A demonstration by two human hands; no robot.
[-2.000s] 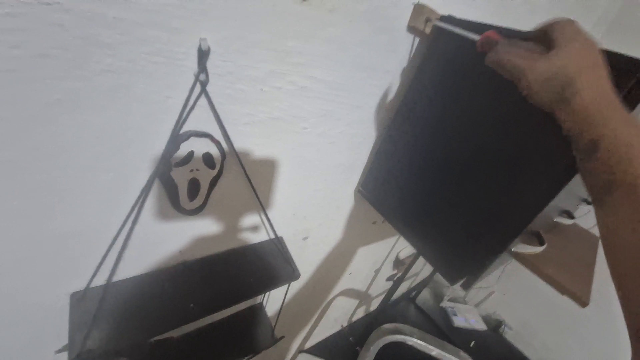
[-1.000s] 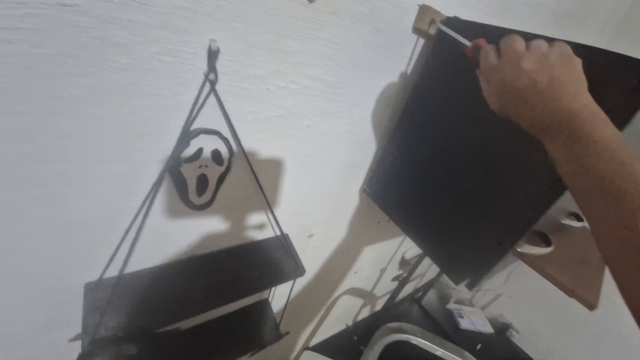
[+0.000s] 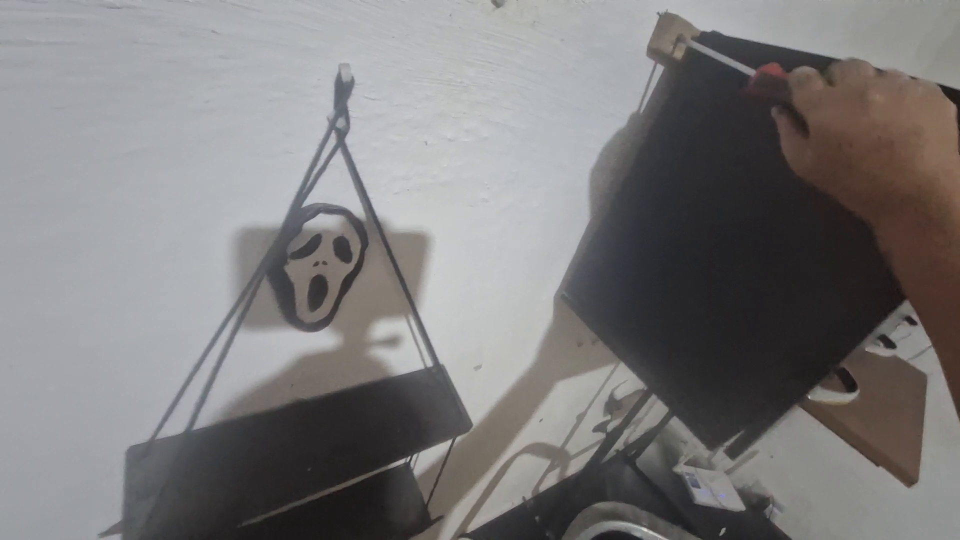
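My right hand is closed around the red handle of a screwdriver at the upper right. The screwdriver's metal shaft points left, its tip at a small wooden block fixed at the top corner of a large black panel. Whether the tip sits in a screw cannot be made out. Behind the hand, the panel stands out from the white wall. My left hand is not in view.
A black hanging shelf on cords hangs from a wall hook at left, beside a ghost-face mask decoration. Below the panel are a white device, a curved metal rim and a brown board.
My right hand has stayed at the screwdriver, its back turned more toward the camera than two seconds ago. The tip remains at the wooden block.
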